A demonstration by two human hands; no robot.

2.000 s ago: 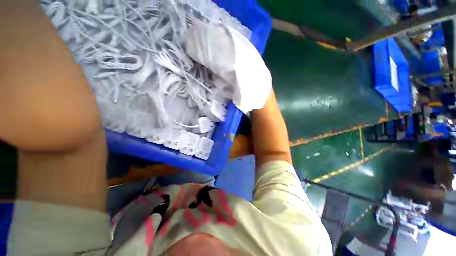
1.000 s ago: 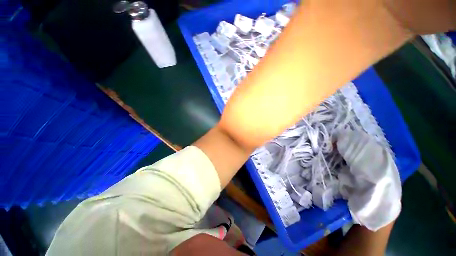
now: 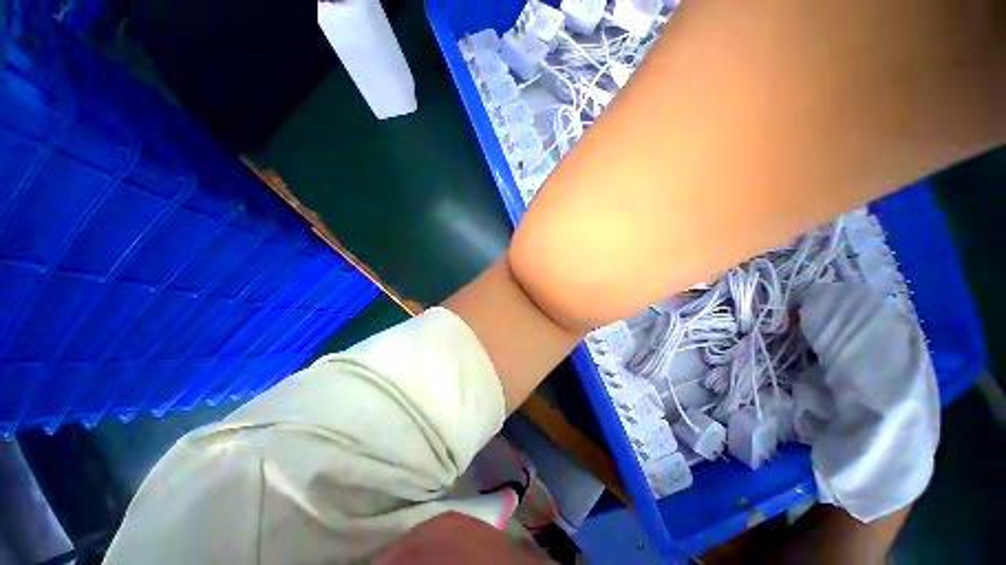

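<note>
A blue tote (image 3: 723,519) holds white power adapters (image 3: 659,454) in rows along its walls and looped white cords (image 3: 747,315) in its middle. My right hand (image 3: 877,403) is over the tote's lower right part, covered in loose white fabric. Its fingers are hidden, so its grip cannot be told. My left forearm crosses over the tote from the elbow to the upper right and hides part of the contents. My left hand is out of the picture.
A white bottle (image 3: 373,61) stands left of the tote on the green bench, its top cut off. A dark mat (image 3: 226,61) lies beside it. Ribbed blue stacked totes (image 3: 143,254) fill the left side. The bench has a worn brown edge (image 3: 331,235).
Since one second ago, the tote, bottle and my right hand have shifted rightward in view, and the bottle's top has left the frame. My left arm still crosses the tote.
</note>
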